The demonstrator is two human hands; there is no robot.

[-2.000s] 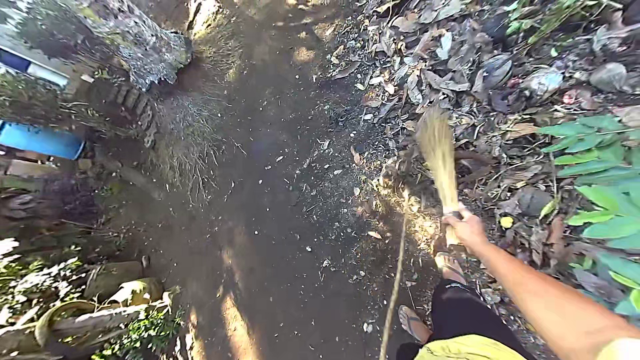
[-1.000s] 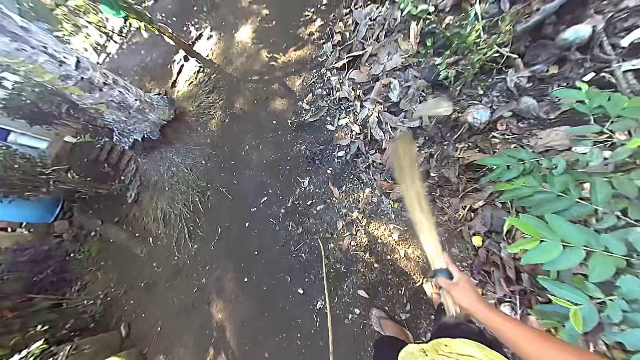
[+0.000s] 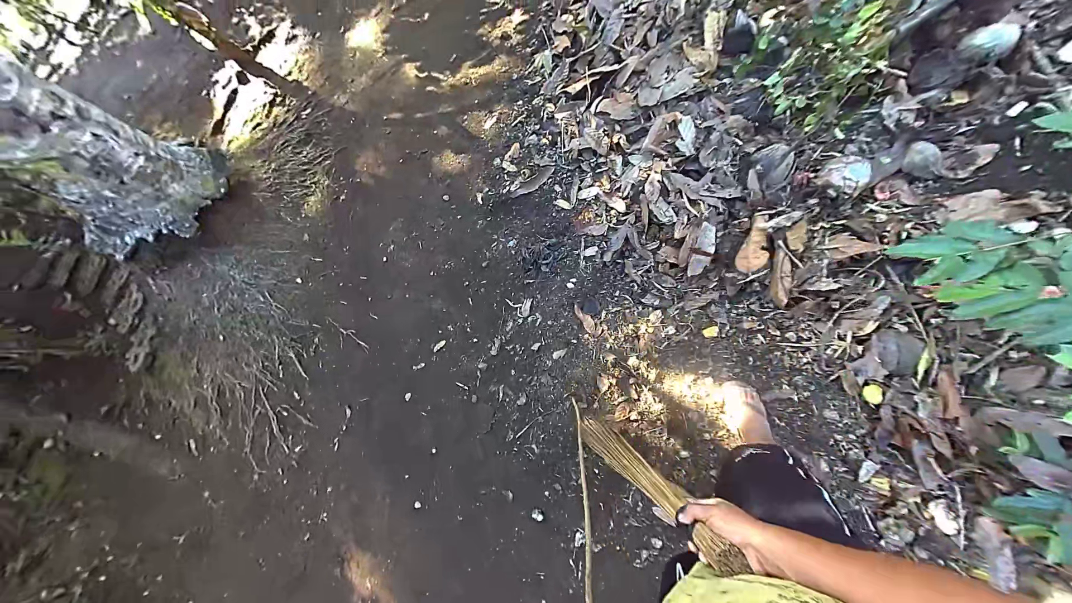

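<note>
My right hand point(image 3: 722, 521) grips a bundled stick broom point(image 3: 641, 471) near its bound end, low and right of centre. The broom's bristles point up and left, their tips at the edge of the dark soil beside a thin long stick point(image 3: 584, 502). Small dry leaves point(image 3: 624, 385) and bits of litter lie just above the tips. My left hand is out of view.
A thick bank of dry brown leaves point(image 3: 653, 167) covers the upper right, with green plants point(image 3: 1005, 276) at the right edge. A tree trunk point(image 3: 109, 159) and its fine roots point(image 3: 243, 352) stand at left. My foot point(image 3: 745, 410) is right of the broom.
The broom has swung down and left from the leaf bank to the soil's edge, still in my right hand. My foot shows farther forward, beyond the hand.
</note>
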